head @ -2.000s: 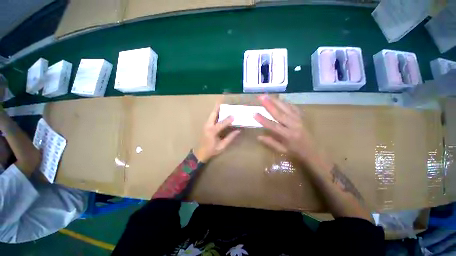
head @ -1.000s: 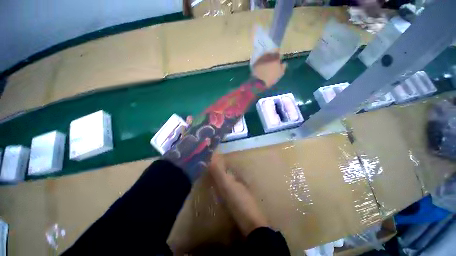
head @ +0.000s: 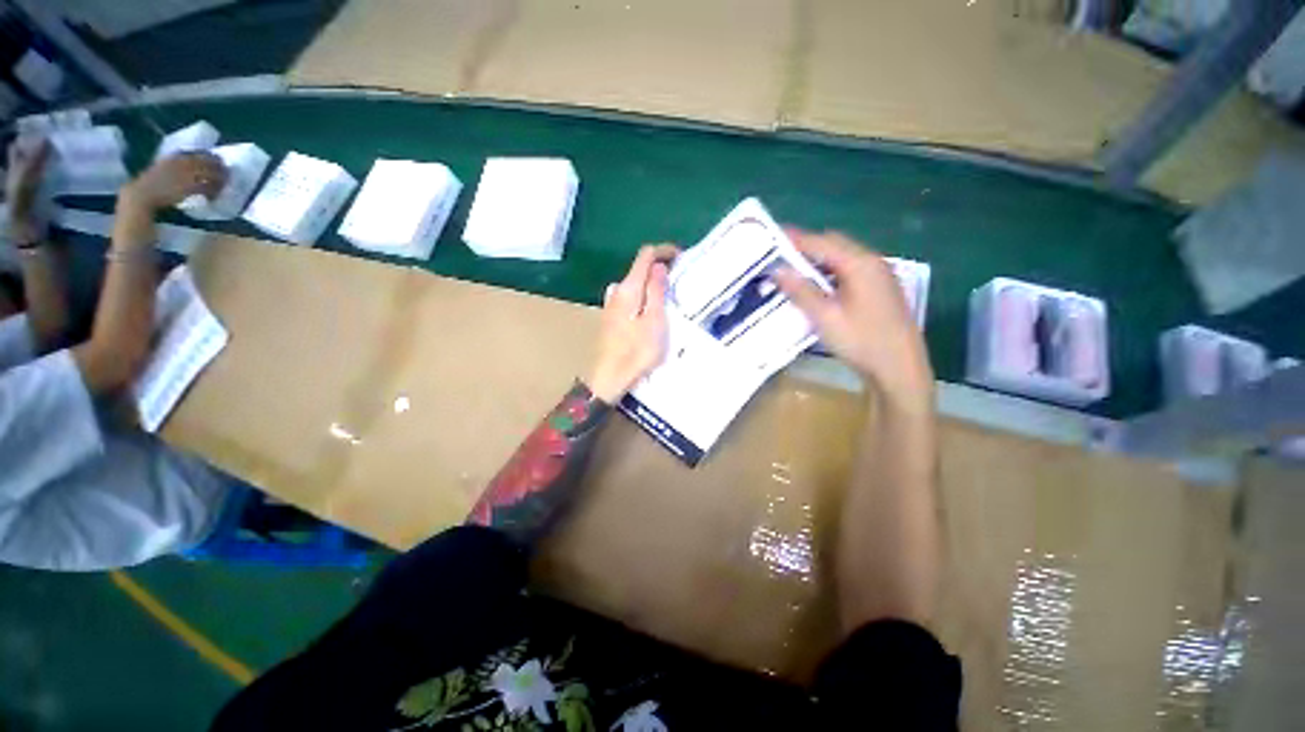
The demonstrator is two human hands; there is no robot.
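Note:
An open white retail box (head: 723, 265) is held tilted over the belt's near ledge, in front of me. Its box lid (head: 704, 389) hangs open toward me, with a black strip along its lower edge. A dark accessory (head: 741, 306) shows in the middle of the box. My left hand (head: 634, 326) grips the box's left side. My right hand (head: 856, 308) is at the box's right side, its fingers over the dark accessory; its exact hold is partly hidden.
Closed white boxes (head: 521, 209) stand in a row on the green belt (head: 673, 186) at left. Open boxes with pink parts (head: 1040, 340) stand at right, one partly behind my right hand. Another worker's hand (head: 183, 179) touches a box; a sticker sheet (head: 181, 350) lies nearby.
My left arm has come back from reaching across the belt. Both hands now hold an open box, lifted and tilted. The view has swung back to the left.

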